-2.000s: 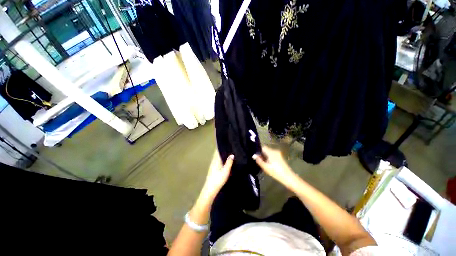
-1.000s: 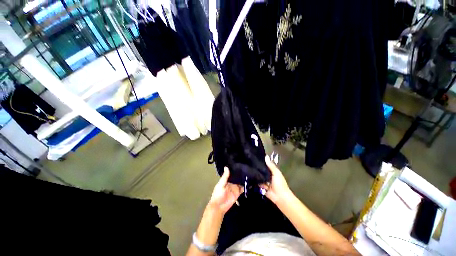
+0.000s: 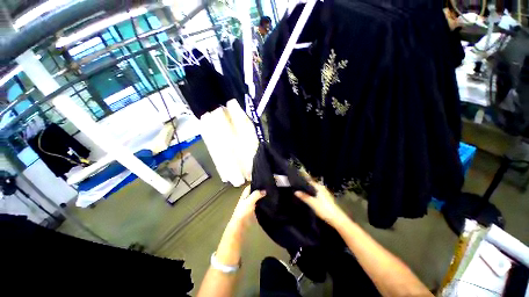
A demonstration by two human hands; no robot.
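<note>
A black skirt (image 3: 284, 217) hangs in front of me from a white strap-like piece, bunched and pulled open at its upper part. A small white label (image 3: 282, 180) shows inside the opening. My left hand (image 3: 249, 200) grips the cloth on the left side, thumb on top. My right hand (image 3: 316, 200) grips it on the right side, thumb on top. The fingers under the cloth are hidden. No tool can be made out in either hand.
Black garments with gold floral sprays (image 3: 400, 116) hang close on the right. Black-and-cream garments (image 3: 229, 145) hang behind left. A black mass of cloth (image 3: 87, 261) lies lower left. A white table (image 3: 481, 270) with papers is lower right, a fan base (image 3: 473, 212) beyond it.
The view has tilted up. Both hands have moved higher on the skirt and spread it open, so the label shows. The lower cloth now hangs below the hands.
</note>
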